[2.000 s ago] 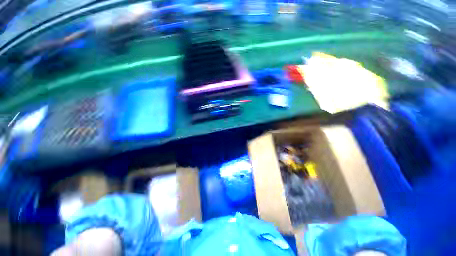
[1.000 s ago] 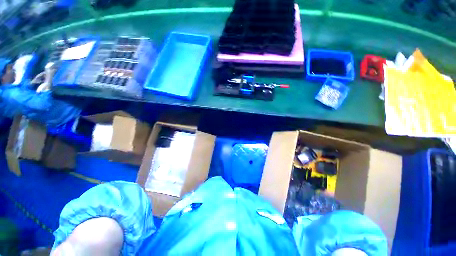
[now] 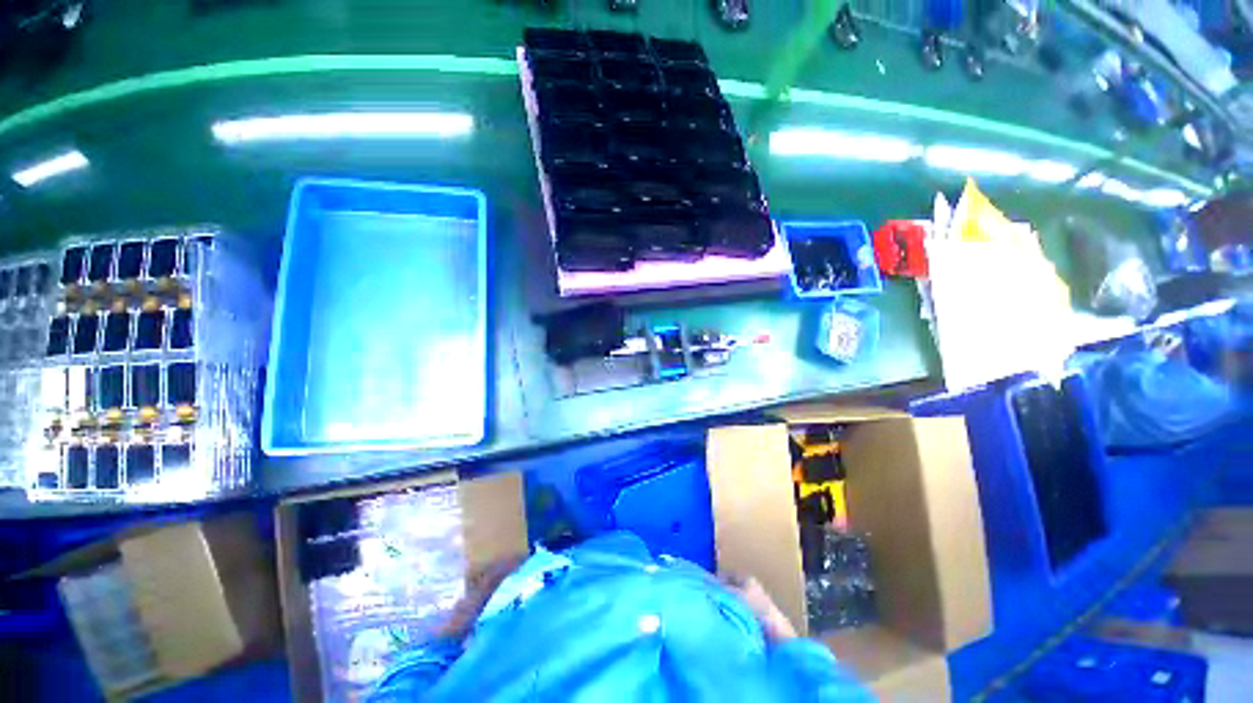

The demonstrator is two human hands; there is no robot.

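Small blurred skin patches, seemingly parts of my left hand (image 3: 481,588) and my right hand (image 3: 765,607), show at either side of my blue smock at the bottom. Most of both hands is hidden and their fingers cannot be made out. The assembly fixture (image 3: 667,353) lies on the bench ahead, with a black housing (image 3: 587,334) at its left end and a small red tip at its right. Behind it, rows of black housings (image 3: 639,151) sit on a pink foam pad (image 3: 673,276).
Left of the fixture are a large blue tray (image 3: 385,330) and blister trays (image 3: 131,364) of parts. Right are a blue bin (image 3: 830,261), small parts bin (image 3: 845,334), red bin (image 3: 901,247) and yellow-white bags (image 3: 992,295). Open cartons (image 3: 948,529) stand below the bench edge.
The view has steadied and turned, so the bench things sit lower and mostly further left. The bulky blue sleeves and bare forearm parts at the bottom corners have left those places.
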